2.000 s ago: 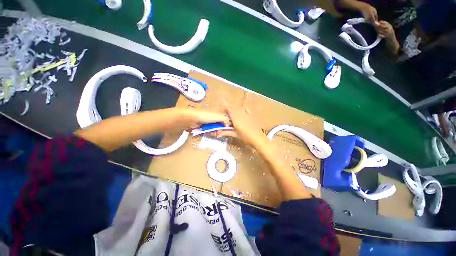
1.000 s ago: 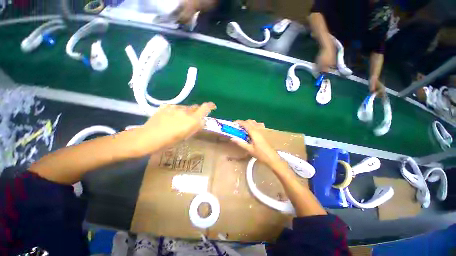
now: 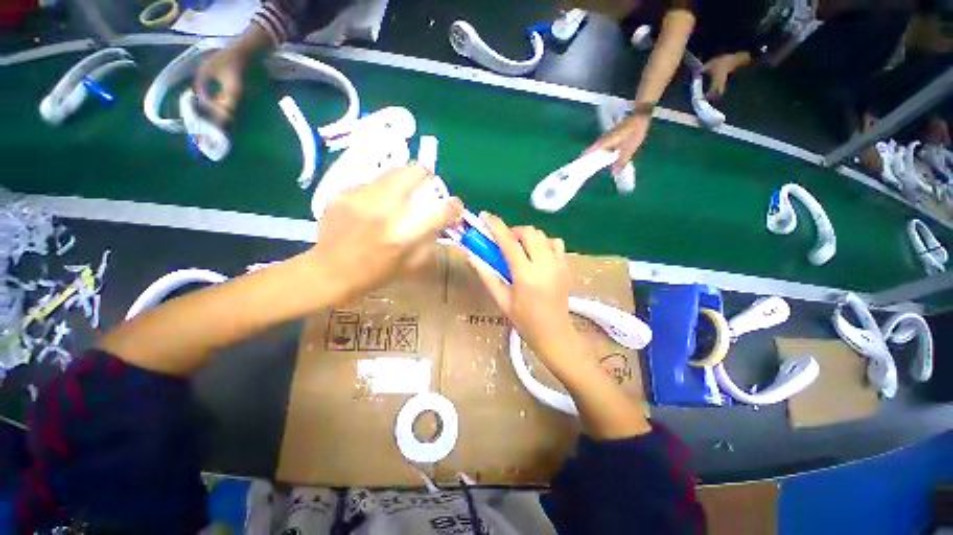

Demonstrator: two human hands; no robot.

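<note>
My left hand (image 3: 392, 225) and my right hand (image 3: 531, 274) hold an open neck fan half between them, above the back edge of the cardboard. A bright blue battery (image 3: 485, 251) shows in the housing beside my right fingers. The left fingers are closed at the housing's upper end and hide part of it. A white curved shell (image 3: 533, 376) lies under my right forearm and seems linked to the held half; I cannot tell for sure. A tape roll (image 3: 426, 427) lies flat on the cardboard mat (image 3: 491, 418), with a white label patch (image 3: 394, 375) behind it.
A green conveyor belt (image 3: 481, 157) carries white units, several clustered behind my left hand. Another person's hand (image 3: 625, 141) holds a white unit over it; another hand (image 3: 219, 84) is at the far left. A blue tape dispenser (image 3: 674, 350) stands right of the mat. Liner scraps (image 3: 42, 282) lie left.
The held half is now tilted more steeply, and both hands are closer together. The units behind my left hand have shifted. Other people's hands now reach over the belt at the left and centre.
</note>
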